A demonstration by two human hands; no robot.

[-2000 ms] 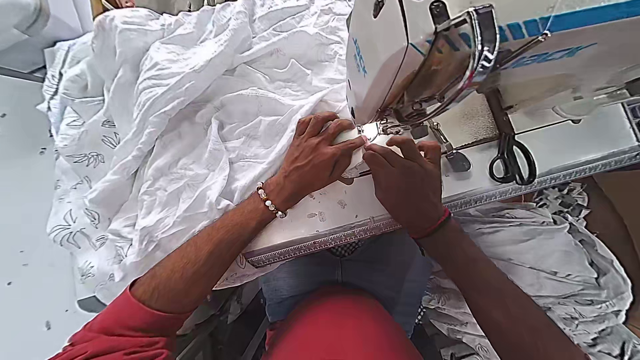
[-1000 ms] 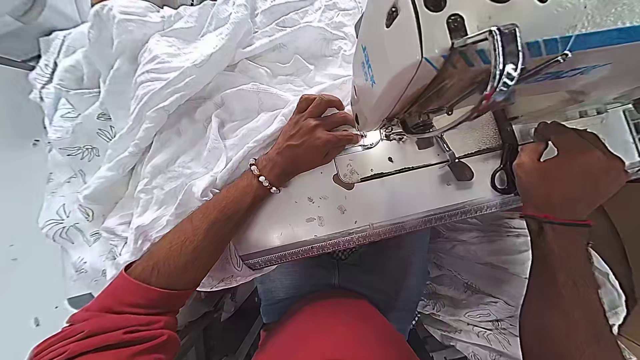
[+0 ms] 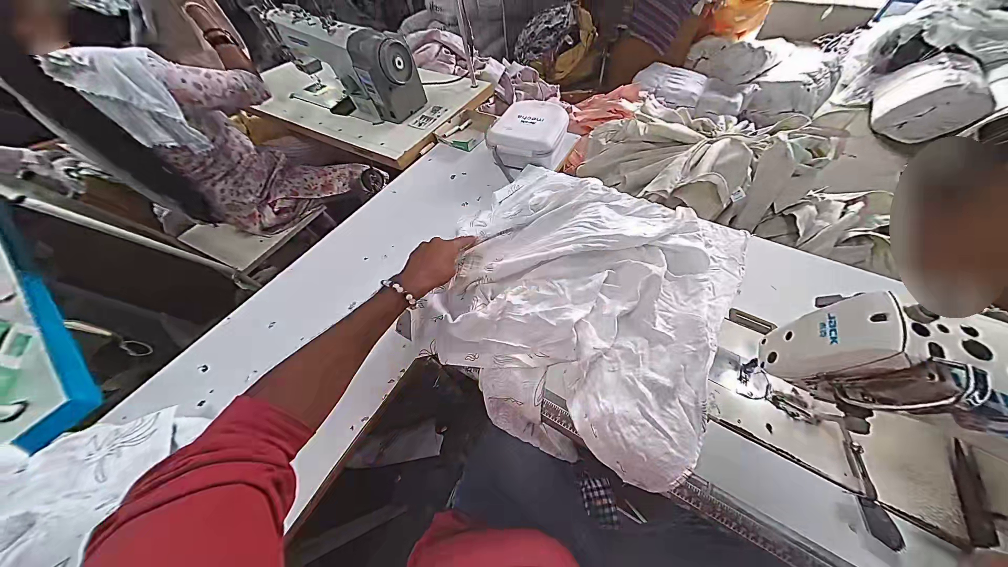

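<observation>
My left hand [image 3: 438,266], with a beaded bracelet at the wrist, grips the left edge of a white printed cloth [image 3: 598,291]. The cloth lies rumpled over the white table and hangs past its front edge. To the right of the cloth stands a Jack sewing machine [image 3: 843,339], its needle area beside the bare machine bed. A measuring tape strip [image 3: 732,516] runs along the front edge of the table. My right hand is out of view.
Another sewing machine [image 3: 354,67] stands on a table at the back left, near a seated person in spotted clothing. A white box [image 3: 529,134] stands behind the cloth. Beige fabric [image 3: 685,157] is heaped behind the table. Another person's head is at the right edge. White cloth [image 3: 102,472] lies lower left.
The view has swung far to the left. My left hand has left the needle area and now holds the cloth's edge. The cloth has moved away from the needle, and my right hand has gone out of view.
</observation>
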